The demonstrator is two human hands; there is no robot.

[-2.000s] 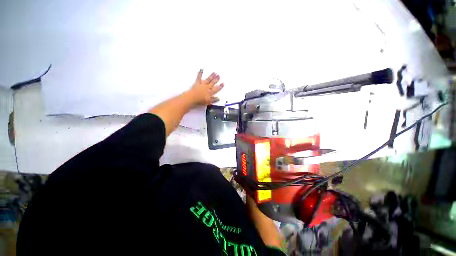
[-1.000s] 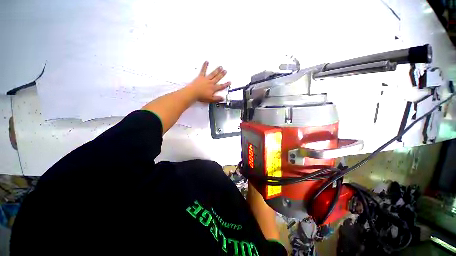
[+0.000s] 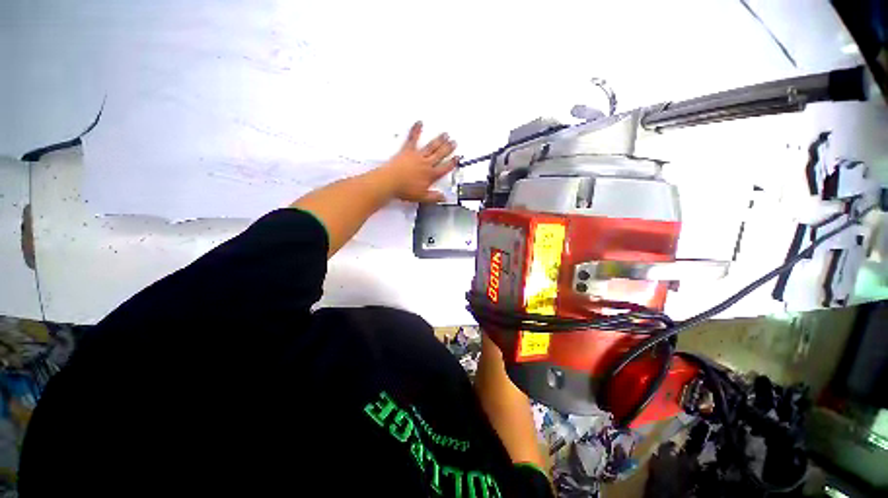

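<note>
My left hand [image 3: 425,167] lies flat on the white marker paper [image 3: 234,107] with its fingers spread, just left of the knife. The red and silver cutting machine [image 3: 604,238] stands right of it, its grey base plate [image 3: 443,231] low beside the lay, near my palm. Red digits and a yellow label [image 3: 540,287] show on its side. My right forearm [image 3: 506,409] reaches up behind the machine's red body, which hides my right hand. The blade itself cannot be made out.
Long grey bars [image 3: 750,102] project right from the machine head. A black cord [image 3: 750,297] loops over the body and runs right. Dark cut strips [image 3: 828,243] lie at the right. A dark slit [image 3: 54,149] shows at left. Scraps [image 3: 584,452] cover the floor.
The machine and its base plate have shifted right and slightly up in the picture. My left hand has shifted the same way and stays flat with fingers spread.
</note>
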